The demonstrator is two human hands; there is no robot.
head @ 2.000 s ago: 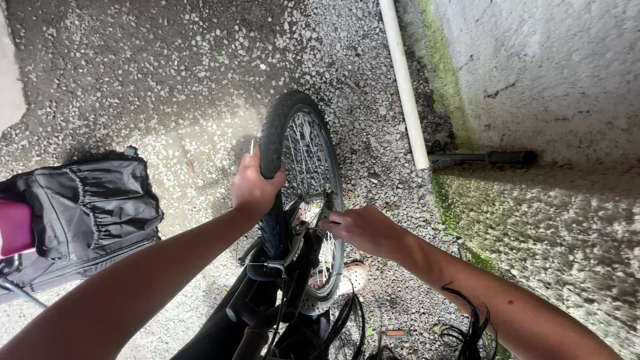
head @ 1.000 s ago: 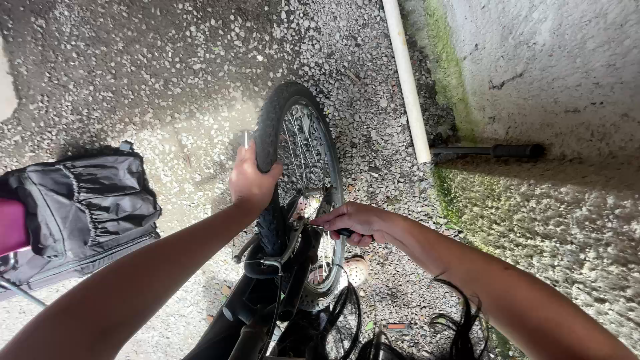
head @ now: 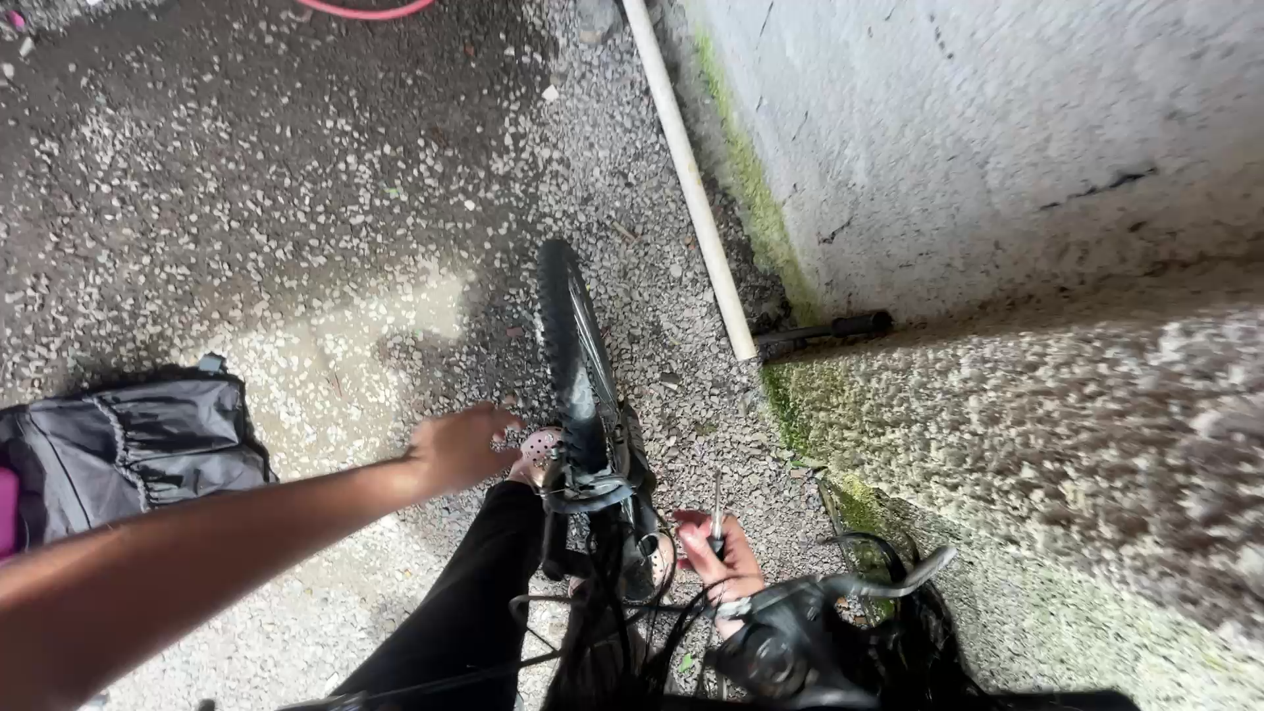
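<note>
A bicycle's front wheel with a knobby black tire (head: 568, 346) stands upright near the middle of the view. My left hand (head: 464, 449) is off the tire, just left of it, fingers spread and blurred, holding nothing. My right hand (head: 723, 568), low and right of the fork, grips a screwdriver (head: 718, 513) with its metal shaft pointing up. Cables and the handlebar with a brake lever (head: 923, 573) partly cover that hand. The front brake (head: 592, 491) sits over the tire, between the two hands.
A white pipe (head: 691, 188) lies on the gravel along the rough wall (head: 987, 148). A black-handled tool or pump (head: 859, 324) lies by the pipe's end. The grey bag (head: 178, 434) is at the left. Pink clogs (head: 538, 449) on feet flank the wheel; a pink hose (head: 365, 10) is at the top.
My left hand has let go of the tire. My right hand has moved away from the wheel's hub area, holding the screwdriver. The wheel has turned to a narrower angle, and the view has shifted.
</note>
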